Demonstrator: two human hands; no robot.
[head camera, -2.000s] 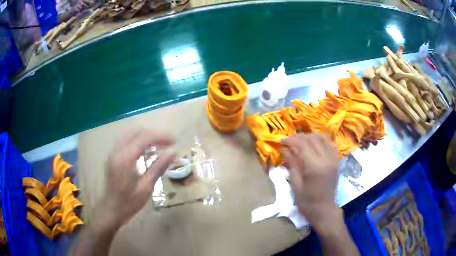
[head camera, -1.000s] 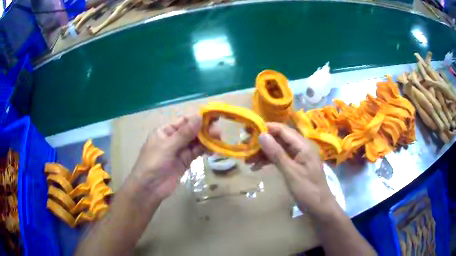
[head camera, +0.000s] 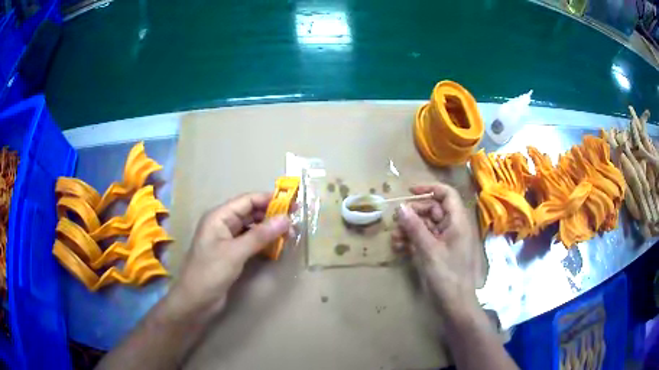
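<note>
My left hand (head camera: 230, 235) holds an orange oval ring (head camera: 283, 209) edge-on, just left of the clear film (head camera: 313, 209). My right hand (head camera: 439, 238) is at the thin pale glue stick (head camera: 405, 198), its thumb and fingers around the outer end. The stick's other end reaches into the small white cup (head camera: 363, 210), which holds brownish liquid. The cup stands on the film, with dark spots around it. A stack of orange oval rings (head camera: 446, 128) stands behind my right hand. Orange wavy tails (head camera: 556, 191) are heaped at right.
Joined ring-and-tail pieces (head camera: 115, 231) lie at left on the metal top, beside a blue bin (head camera: 40, 238). A white bottle (head camera: 508, 117) stands beyond the tail heap. Tan parts (head camera: 639, 173) lie far right. Another blue bin (head camera: 589, 325) is lower right. The green surface (head camera: 217, 58) runs across the back.
The ring, held between both hands a second ago, is now in my left hand alone and turned edge-on. My right hand has moved to the glue stick. The ring stack looks shorter and leaning.
</note>
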